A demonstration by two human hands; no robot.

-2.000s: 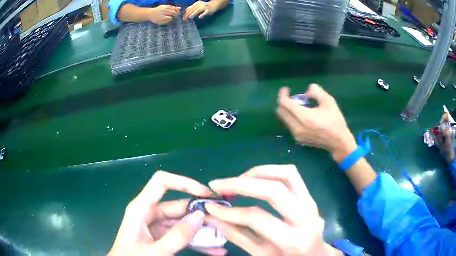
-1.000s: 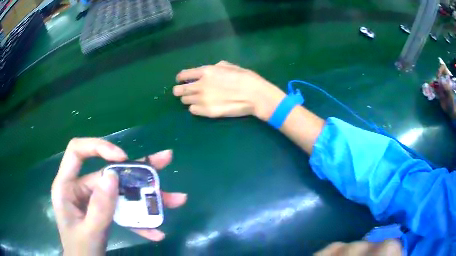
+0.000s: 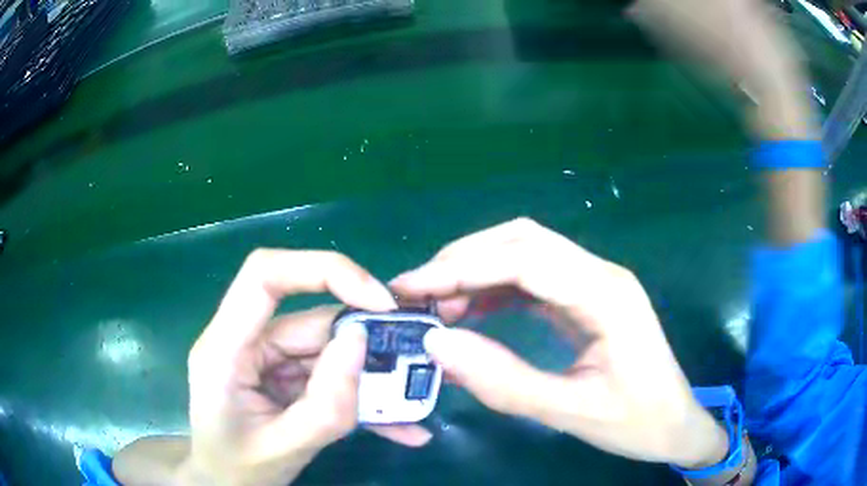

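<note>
A white rounded-square housing (image 3: 397, 397) with a dark circuit board (image 3: 394, 340) in its upper part and a dark-outlined rectangular opening (image 3: 418, 382) at its lower right is held upright, facing me. My left hand (image 3: 285, 356) grips it from the left, with the thumb on its front and fingers behind. My right hand (image 3: 570, 351) pinches its upper right corner, with the thumb on the front edge. The upper edge is partly hidden by my fingertips. A blue strap (image 3: 727, 432) is around my right wrist.
Another person's arm with a blue wristband (image 3: 789, 154) and blue sleeve reaches along the right side over the green surface (image 3: 428, 180); its hand is blurred. A clear-grey blister tray (image 3: 314, 21) is at the top. Black trays (image 3: 48, 62) are piled far left. A grey post (image 3: 848, 109) stands at right.
My right hand has come back from the lower right edge onto the housing. My left hand and the housing appear further right. The other person's arm has swung to the upper right.
</note>
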